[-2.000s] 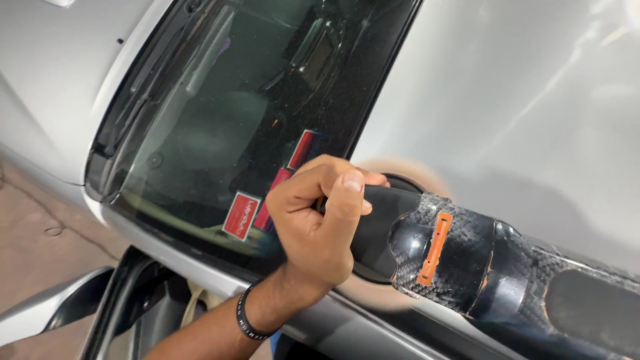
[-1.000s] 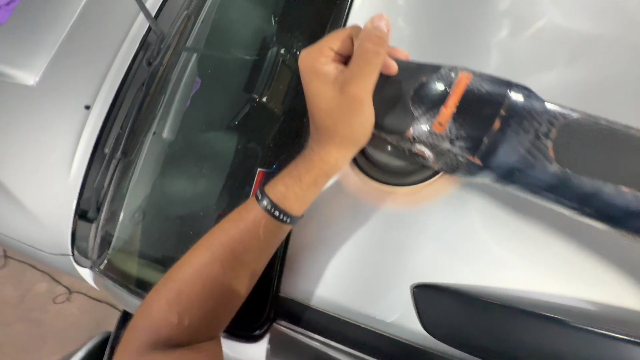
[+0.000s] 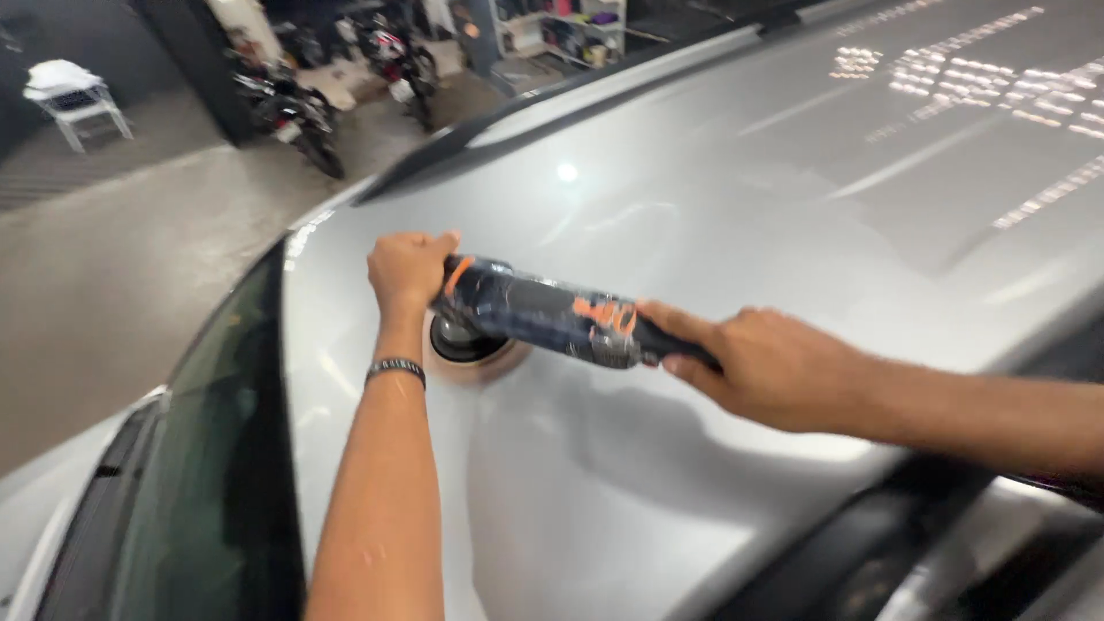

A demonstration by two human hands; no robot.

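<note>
A dark blue and black car polisher (image 3: 535,310) with orange markings lies across the middle of the view, above the silver roof panel of a car (image 3: 621,448). Its round backing plate and blurred foam pad (image 3: 470,358) rest on the roof near the windshield edge. My left hand (image 3: 410,272), with a dark wristband on the wrist, grips the polisher's head at the left end. At the other end, my right hand (image 3: 768,366) is closed around the black rear handle. The pad's underside is hidden.
The windshield (image 3: 207,414) borders the roof on the left. A black roof rail (image 3: 828,535) runs at the lower right. Beyond the car are motorcycles (image 3: 302,125), a white chair (image 3: 73,103) and a shelf with various items (image 3: 561,34).
The view has swung up and across the roof, bringing my right hand into sight. Beside the windshield edge two seconds ago, the polisher and my left hand are now farther along the roof.
</note>
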